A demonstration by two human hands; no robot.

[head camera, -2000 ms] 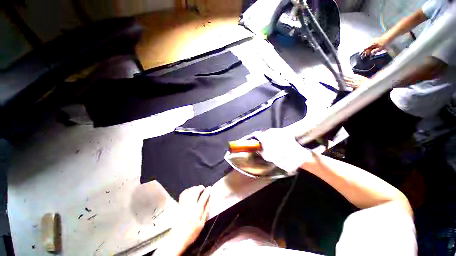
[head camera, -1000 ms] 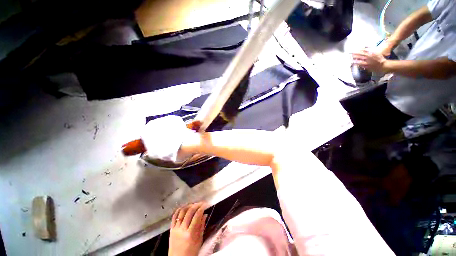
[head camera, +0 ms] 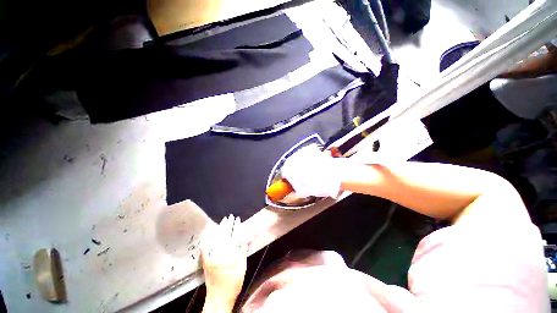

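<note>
My right hand, in a white glove or wrap, grips the orange-brown handle of a steam iron. The iron lies on the lower right part of a dark garment piece, near the table's front edge. A pale-edged strip runs along the dark cloth above the iron. My left hand is bare and rests at the front edge of the table, fingers slightly apart, just below the cloth's lower corner, holding nothing visible.
A pale hose slants from the iron to the upper right. More dark cloth lies at the far side. A small tan block is at the lower left of the white table. Part of another person shows at right.
The iron and my right hand have moved back right from the bare table on the left onto the dark cloth. The hose has swung right. My left hand is slightly higher on the table edge.
</note>
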